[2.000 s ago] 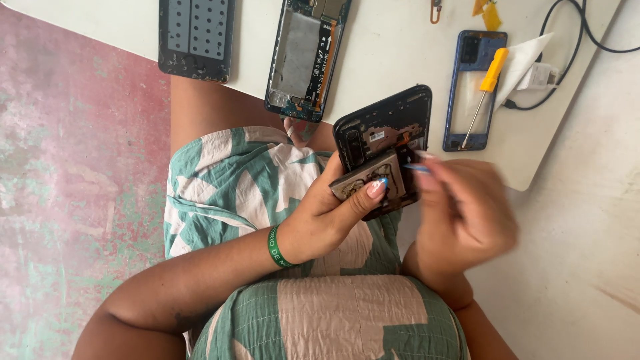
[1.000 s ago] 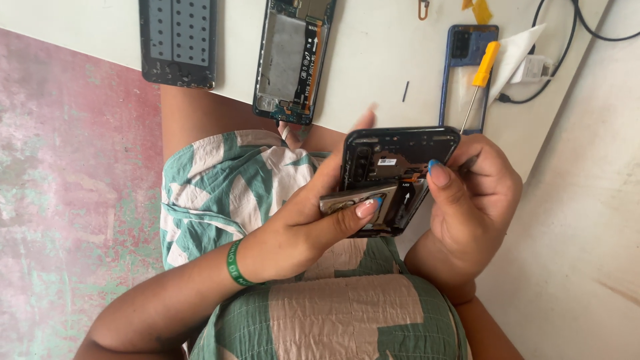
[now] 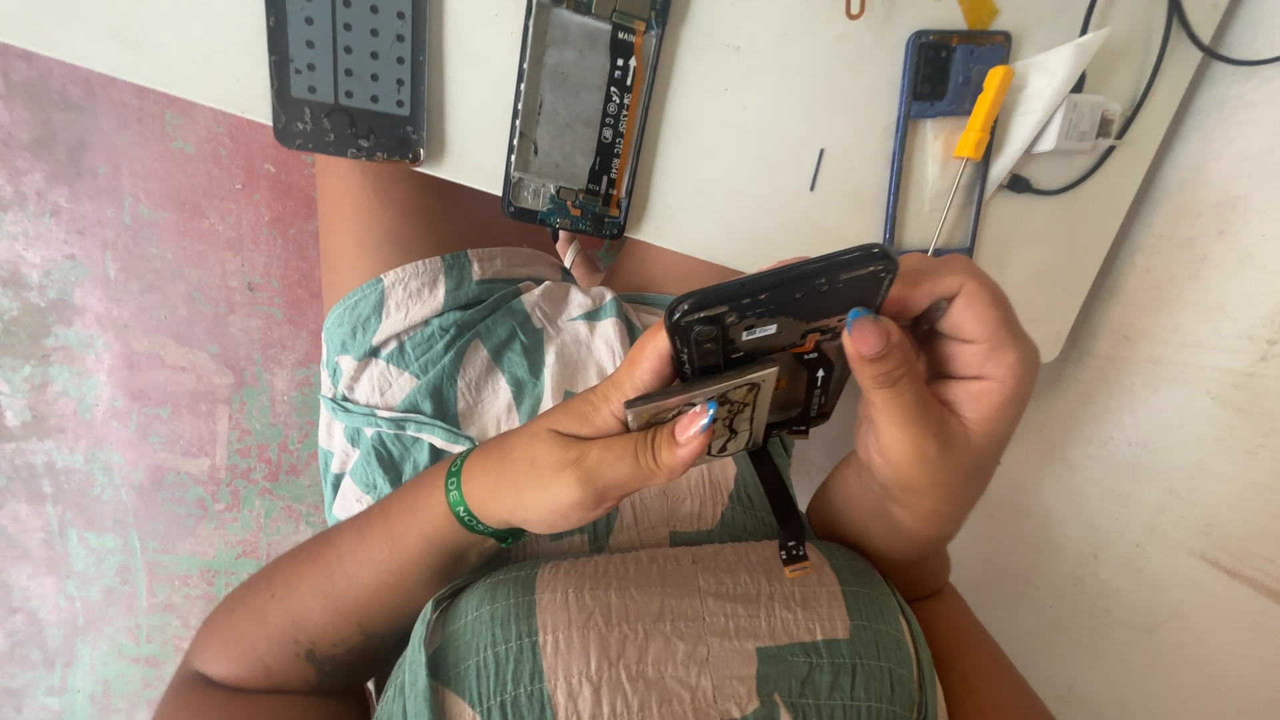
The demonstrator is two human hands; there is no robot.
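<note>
My left hand (image 3: 610, 440) holds an opened smartphone body (image 3: 780, 310) tilted over my lap, its thumb pressing a metallic battery (image 3: 740, 410) with dark adhesive residue against the lower part. A black ribbon cable (image 3: 778, 500) hangs from the phone below the battery, its connector end loose. My right hand (image 3: 920, 390) grips the phone's right end, thumb on the inner side and fingers behind it. A small dark object, too unclear to name, shows between its fingers.
On the white table (image 3: 740, 130) lie a dark phone panel (image 3: 345, 75), an opened phone frame (image 3: 585, 110), a thin dark strip (image 3: 817, 170), and a blue phone frame (image 3: 900, 180) with a yellow-handled screwdriver (image 3: 983, 115) across it. A white charger (image 3: 1075, 125) and black cable (image 3: 1150, 110) lie at right.
The right hand has moved from in front of the phone to its right end. The phone has turned flatter, and a ribbon cable now hangs below it. The thin strip on the table shows since the middle frame.
</note>
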